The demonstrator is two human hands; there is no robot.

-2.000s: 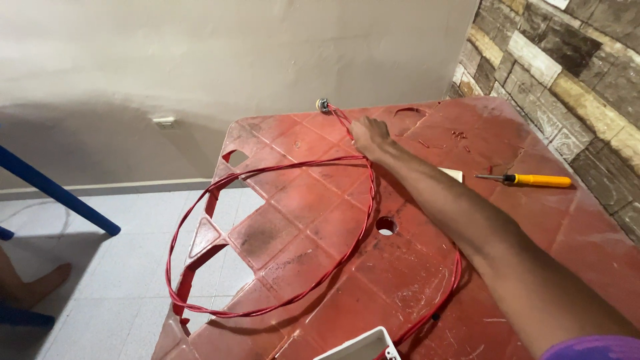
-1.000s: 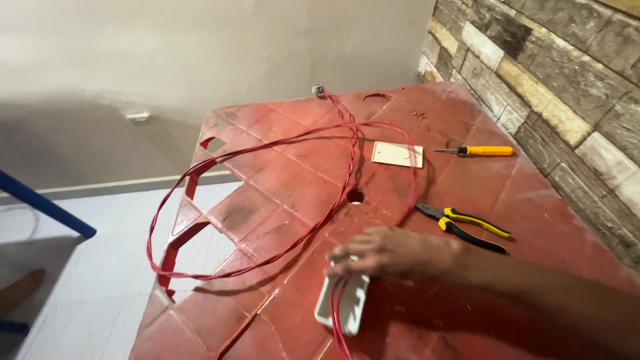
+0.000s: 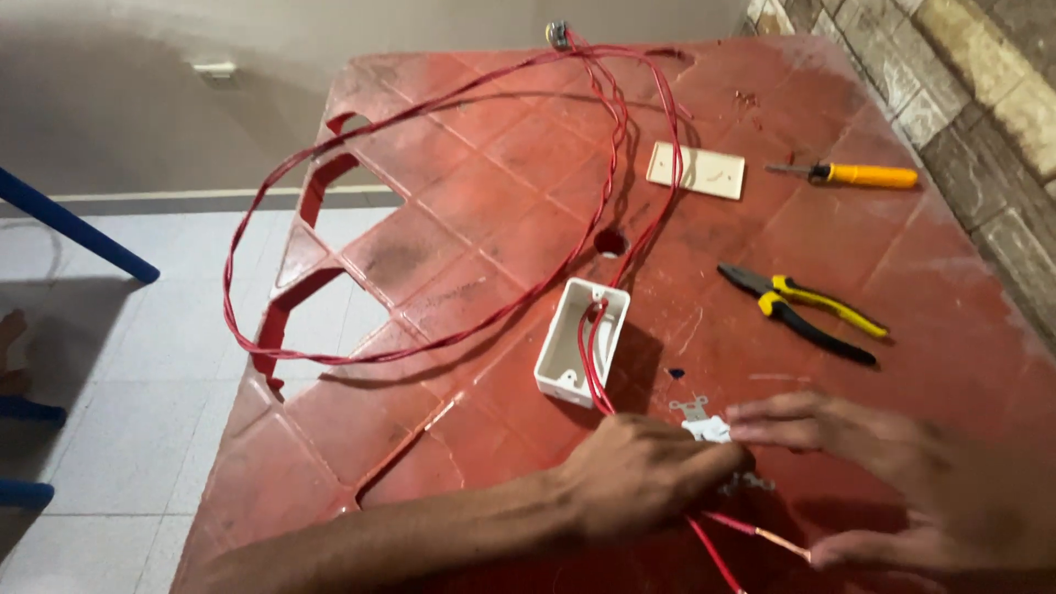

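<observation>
Twisted red electrical wires (image 3: 445, 340) loop over a red plastic table and pass through a white plastic electrical box (image 3: 551, 342). My left hand (image 3: 648, 470) is closed around the wires just below the box. Two wire ends come out beneath it, one with bare copper (image 3: 784, 542) showing. My right hand (image 3: 899, 487) has its fingers spread; a lower fingertip is at the copper end, and the upper fingers are by a white switch or socket piece on a metal mounting strap (image 3: 691, 408). Whether the right hand grips either is unclear. The left hand partly hides the strap.
Combination pliers (image 3: 775, 307) and a yellow-handled screwdriver (image 3: 870, 176) lie on the right of the table (image 3: 511, 239). Near them is a cream cover plate (image 3: 709, 173). A small round fitting (image 3: 558, 35) sits at the far edge. The left side has broken openings; a stone-patterned wall stands at right.
A second ago one hand was over the box; now both hands are in view near the front, at the wire ends and the metal strap. The view has shifted, showing more of the front.
</observation>
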